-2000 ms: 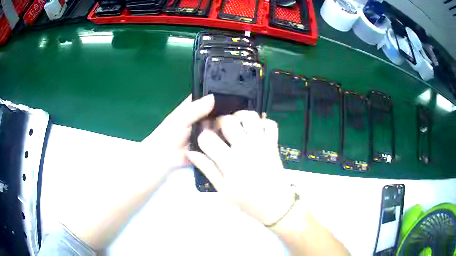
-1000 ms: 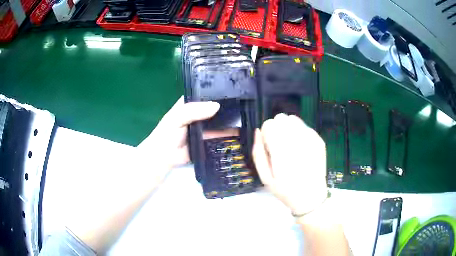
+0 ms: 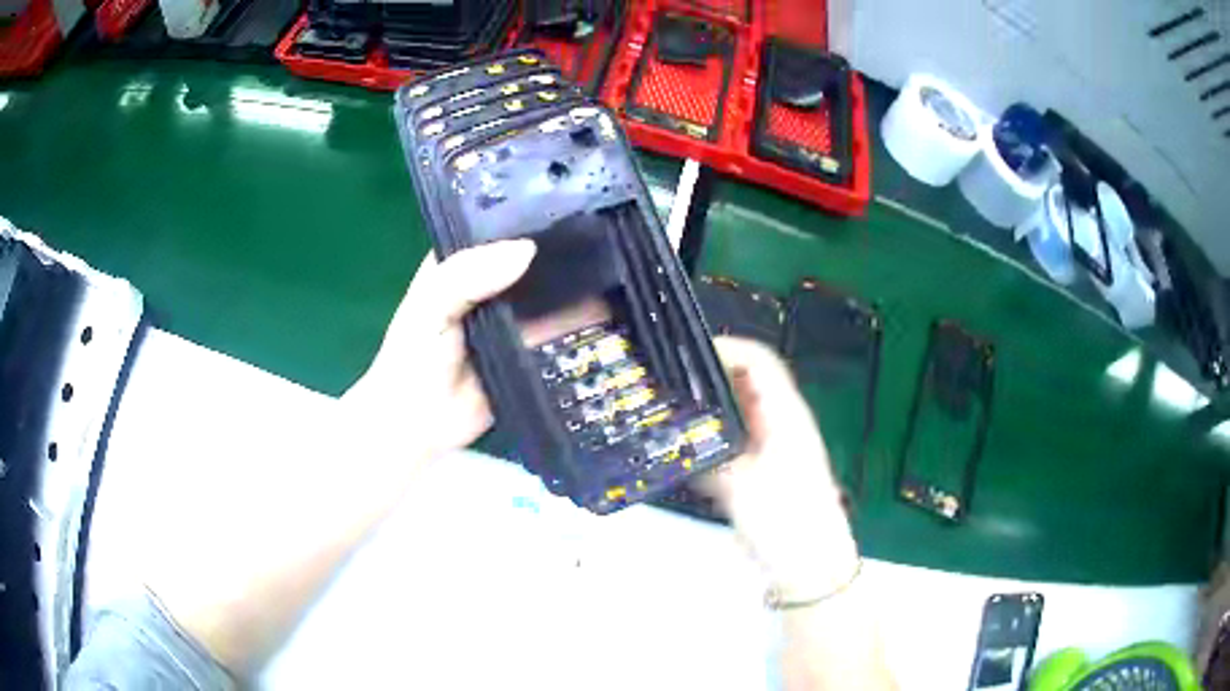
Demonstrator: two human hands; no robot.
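Observation:
A fanned stack of black phone middle frames (image 3: 533,169) is tilted in front of me, with gold contacts at its ends. My left hand (image 3: 438,331) grips its left side, thumb over the front. My right hand (image 3: 769,439) is blurred at the lower right edge of the stack, its fingers partly hidden behind it; whether it grips anything is unclear. Several frames lie on the green surface to the right, one of them apart from the others (image 3: 948,419). Another dark frame edge shows below the stack, near my right hand.
A red tray (image 3: 863,149) with middle frames lies beyond my hands. Tape rolls (image 3: 931,128) stand at the upper right. A phone or frame (image 3: 1006,641) and a green fan (image 3: 1126,668) are at the lower right. A black tray with a white holed edge (image 3: 101,351) is at far left.
The stack has tilted, its top now leaning left. The frame my right hand held up beside it no longer shows there. My right hand has moved down and left. The frames at right appear shifted left.

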